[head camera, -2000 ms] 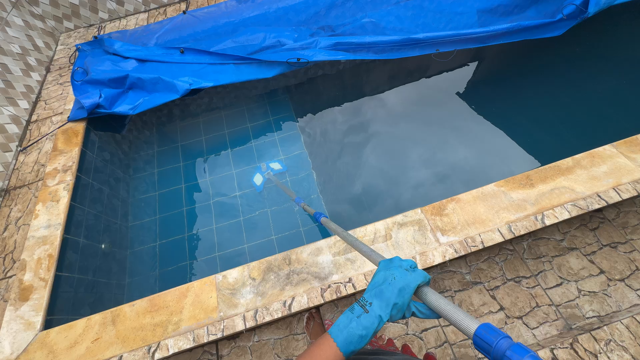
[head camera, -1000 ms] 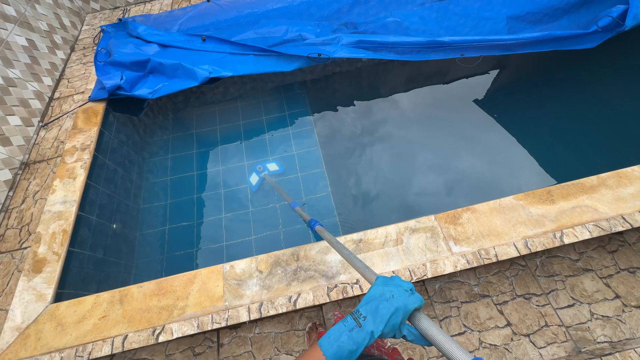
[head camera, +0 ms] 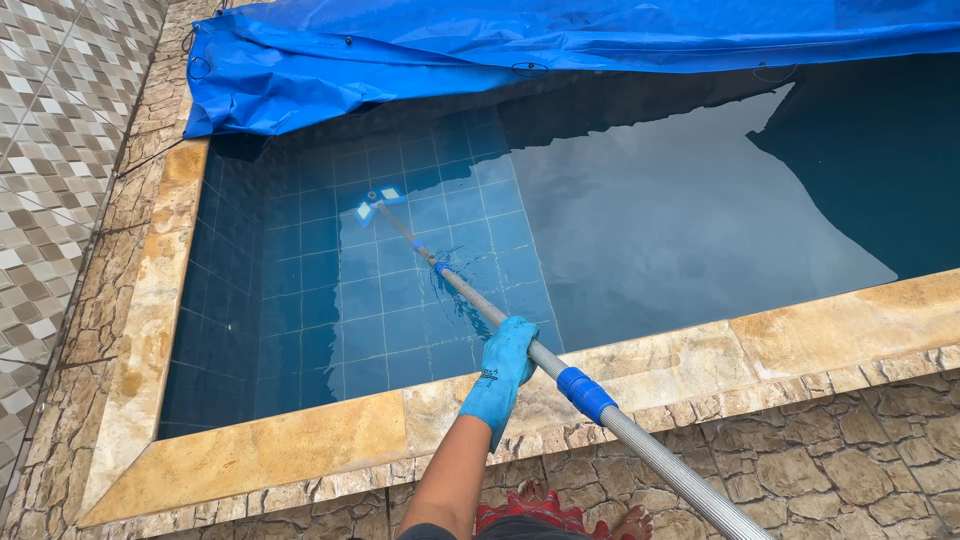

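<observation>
My left hand, in a blue rubber glove, is closed around a ribbed metal telescopic pole with blue locking collars. From my hand the pole slopes down and away into the pool water. On its far end, under the water over the tiled shallow floor, is a blue and white pool vacuum head. The pole's near end runs out of view at the bottom right. My right hand is not in view.
A blue pool cover lies bunched along the far side, with cords and loops at its edge. Stone coping borders the pool. A mosaic-patterned wall stands at the left. My bare feet are on stone-patterned paving beside the coping.
My left hand and the pole have reached forward over the coping, and the vacuum head has moved farther away across the shallow floor. A blue collar on the pole has come back into view.
</observation>
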